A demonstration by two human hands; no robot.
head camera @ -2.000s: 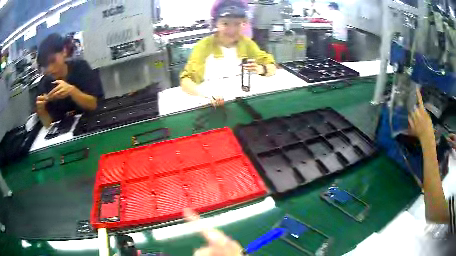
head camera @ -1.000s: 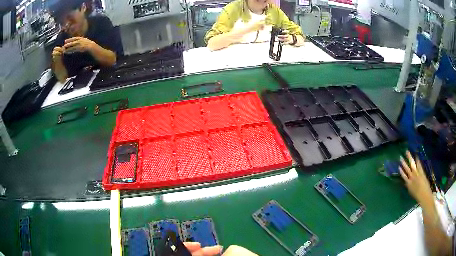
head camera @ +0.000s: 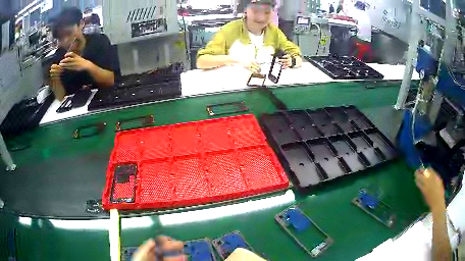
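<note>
Phone middle frames with blue patches lie on the green belt: one at bottom centre right (head camera: 319, 247), one farther right (head camera: 390, 220), and several along the bottom edge (head camera: 198, 251), partly covered or cut off. My left hand (head camera: 145, 252) is at the bottom edge, blurred and cut off, beside a dark blurred thing between fingertips; which hand holds it is unclear. A skin-coloured part, seemingly of my right hand (head camera: 243, 256), shows at the bottom edge; its grip is hidden. The red tray (head camera: 199, 159) has a dark frame (head camera: 119, 180) in its near left pocket.
A black tray (head camera: 326, 148) touches the red tray's right side. Bare frames (head camera: 228, 108) lie beyond them. A yellow-white strip (head camera: 114, 234) runs toward me. Two people sit opposite; one holds a frame (head camera: 275, 70). A neighbour's hand (head camera: 431, 187) is right, near a blue machine.
The view has shifted. My left fingers now show beside the dark thing. The neighbour's hand at right has left the frame beside it. The person opposite now has a second frame near the hands.
</note>
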